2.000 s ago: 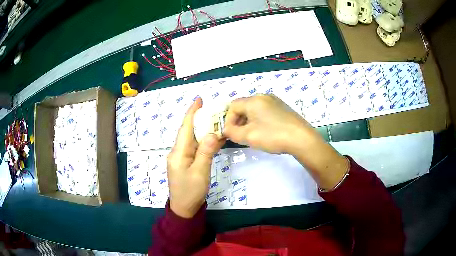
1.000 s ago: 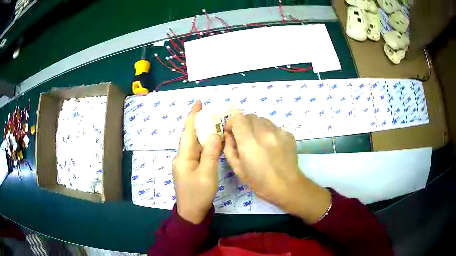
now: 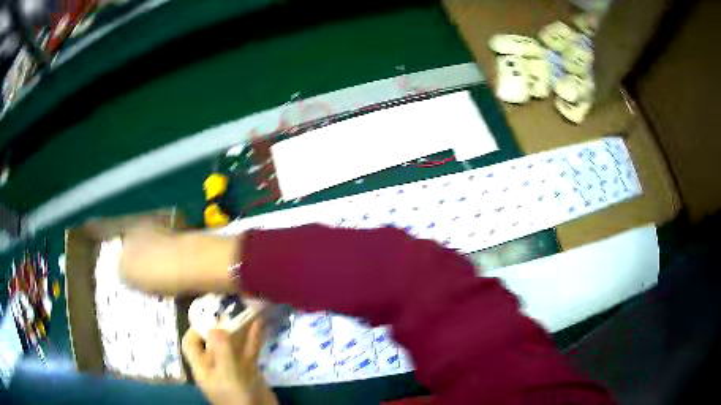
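My left hand (image 3: pixel 225 360) holds a cream-white plastic housing (image 3: pixel 209 311) just right of the shallow brown carton. A dark spot shows on the housing's upper side. My right hand (image 3: pixel 162 259) is blurred and reaches across over the upper part of the carton (image 3: pixel 83 316); its fingertips cannot be made out, so I cannot tell whether it holds anything. White pieces (image 3: pixel 138 332) fill the carton. My right sleeve covers part of the blue-printed adhesive sheets (image 3: pixel 490 206).
A yellow-and-black screwdriver (image 3: pixel 215 199) lies behind the carton. A white cover sheet (image 3: pixel 379 146) lies over red leads. Cream housings (image 3: pixel 514 79) sit on cardboard (image 3: pixel 506 20) at upper right. Coloured wired parts (image 3: pixel 30 297) lie at far left.
My right hand has left the housing and swung left over the carton. My left hand has moved down and left with the housing. The view has shifted and tilted.
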